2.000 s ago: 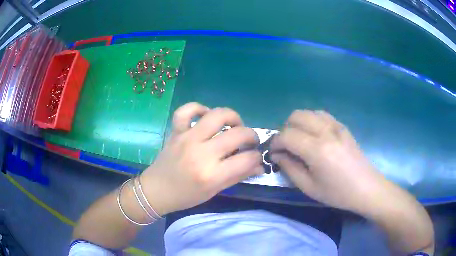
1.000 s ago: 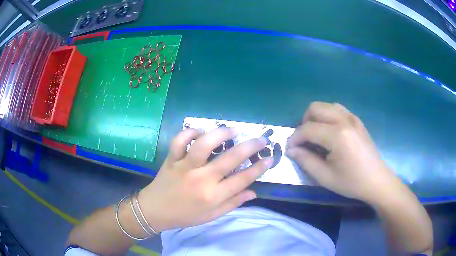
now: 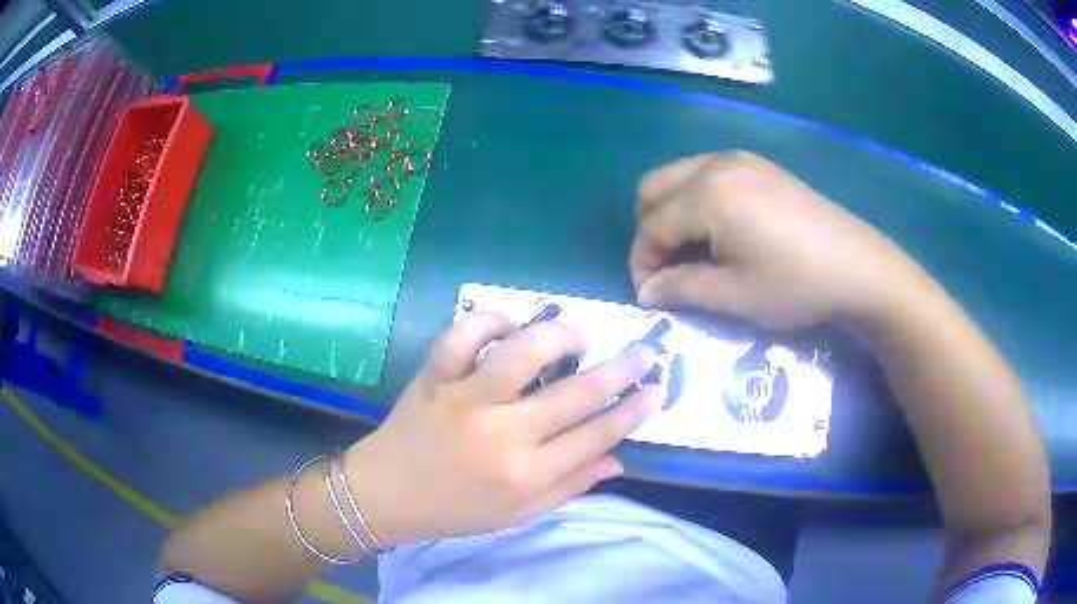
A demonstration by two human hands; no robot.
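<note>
The silver metal plate (image 3: 720, 439) lies in front of me, bright with glare. Its right round seat (image 3: 756, 391) is uncovered; my fingers partly cover the other two. My left hand (image 3: 508, 431) rests on the plate's left and middle part with its fingers spread. My right hand (image 3: 732, 242) is above the plate's back edge, fingers curled together; whether it holds anything is hidden. Copper rings (image 3: 369, 159) lie loose in a pile on the green mat (image 3: 278, 271).
A red bin (image 3: 144, 195) of copper rings stands at the left, beside stacked clear trays (image 3: 47, 153). Another three-circle plate (image 3: 632, 41) lies beyond the blue line on the green surface (image 3: 532, 177). Two bracelets circle my left wrist.
The far plate has moved right along the back. My right hand has lifted off the near plate's right part and moved up and left, uncovering the right seat. My left hand stays on the plate.
</note>
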